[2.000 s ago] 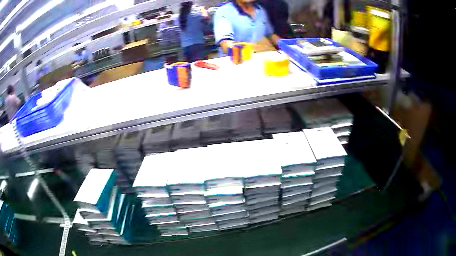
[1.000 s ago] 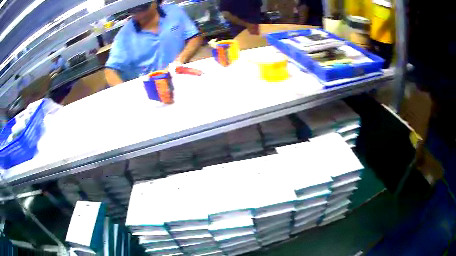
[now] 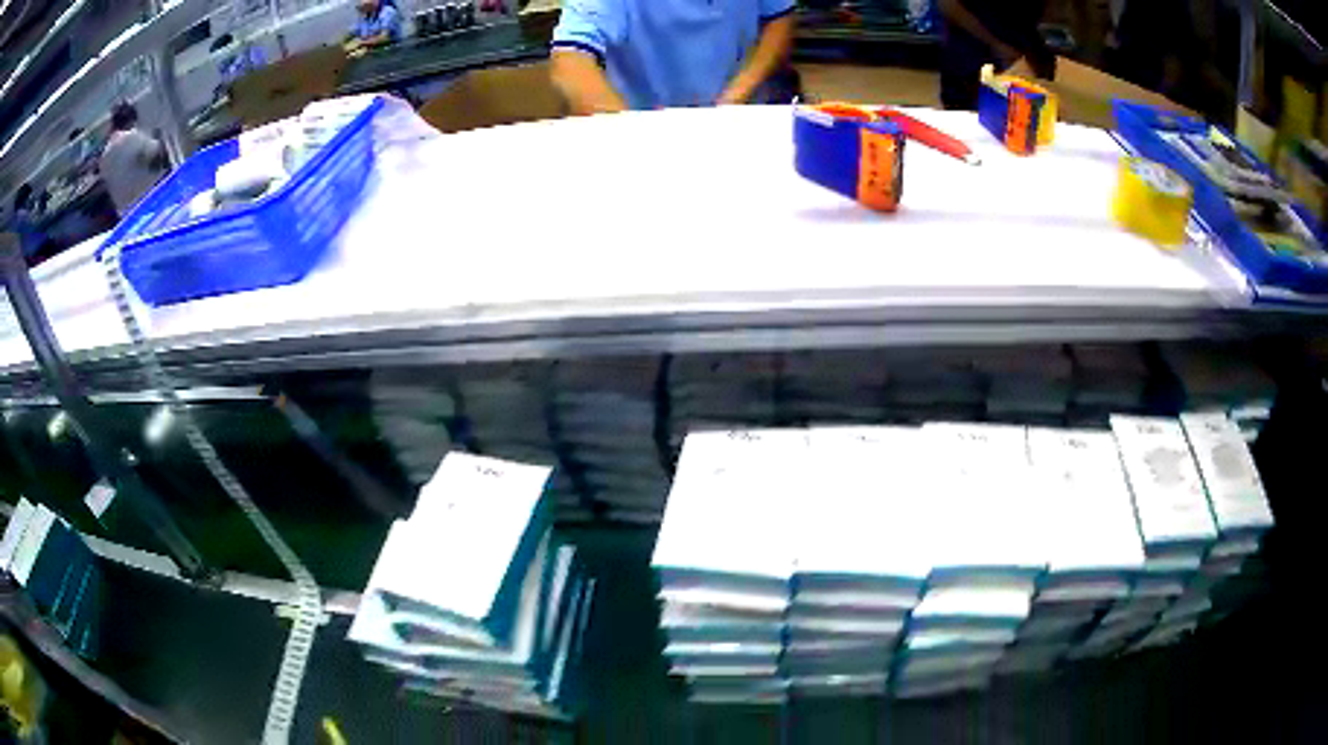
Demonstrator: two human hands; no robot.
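Observation:
Neither of my hands is in view. Product boxes (image 3: 859, 495) with white tops and teal edges stand in a row of columns on the dark green bench at the right. A smaller, uneven pile of boxes (image 3: 469, 539) sits left of them, with several boxes leaning on its right side. A long narrow label strip (image 3: 240, 502) hangs from the shelf's left part down to the bench front. A few teal boxes (image 3: 56, 568) lean at the far left edge.
A white shelf (image 3: 583, 218) spans above the bench. It holds a blue basket (image 3: 240, 240), a blue-orange object (image 3: 849, 153), a yellow roll (image 3: 1151, 201) and a blue tray (image 3: 1223, 218). Greyer stacks (image 3: 612, 422) stand beneath. A person in a blue shirt (image 3: 677, 51) is behind the shelf.
The view has swung left, so the boxes and shelf items appear further right. The blue basket and label strip show more fully. No hand has come into view.

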